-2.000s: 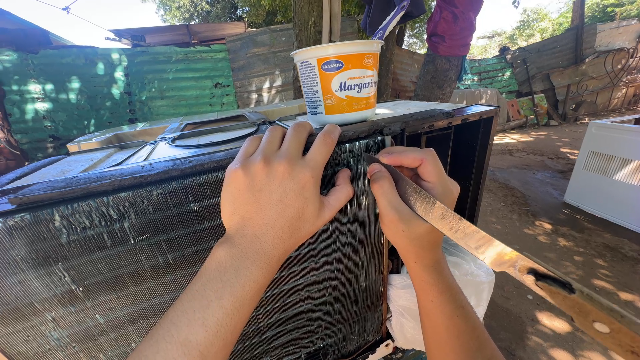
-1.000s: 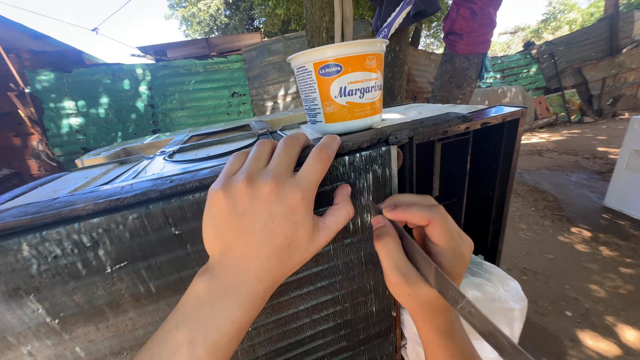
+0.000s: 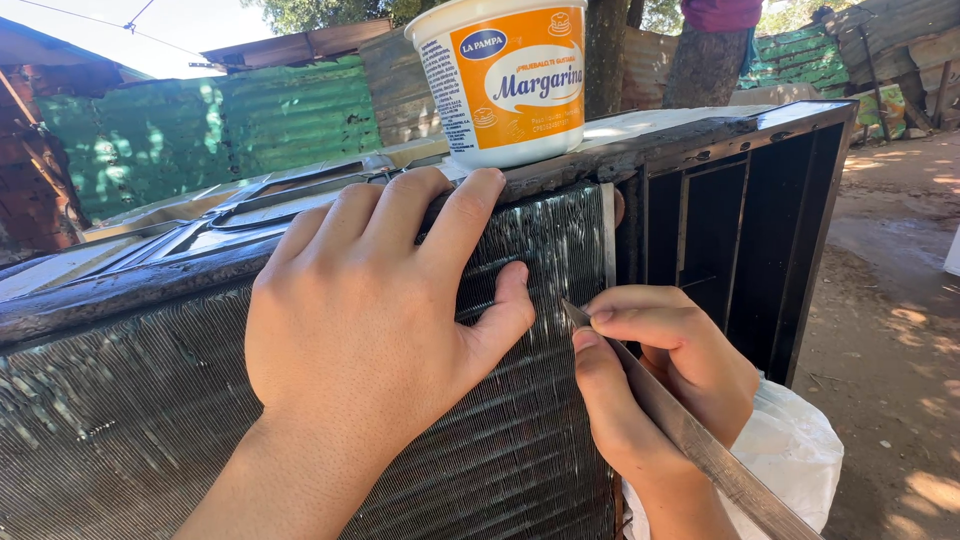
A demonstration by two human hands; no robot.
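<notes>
A black finned coil of a heat exchanger (image 3: 480, 450) stands upright in a dark metal housing (image 3: 817, 165), some of its fins bent. Spread over the coil's upper part, my left hand (image 3: 375, 300) rests its fingertips on the top edge, with nothing seen in it. My right hand (image 3: 660, 367) pinches a long flat metal blade (image 3: 697, 435) near its pointed end. The tip meets the fins near the coil's right edge, and the blade runs down to the lower right out of view. A plastic margarine tub (image 3: 517, 82) sits on the housing just above my left fingertips.
A white plastic bag (image 3: 787, 450) lies behind my right wrist. Cables and frame parts (image 3: 247, 210) are on top of the housing at the left. Behind are a green corrugated metal fence (image 3: 225, 127) and a tree trunk (image 3: 705, 60); dirt ground (image 3: 885, 360) is at right.
The blade's tip has moved down along the fins, with my right hand still pinching it. My left hand stays on the coil's top. The view has come closer.
</notes>
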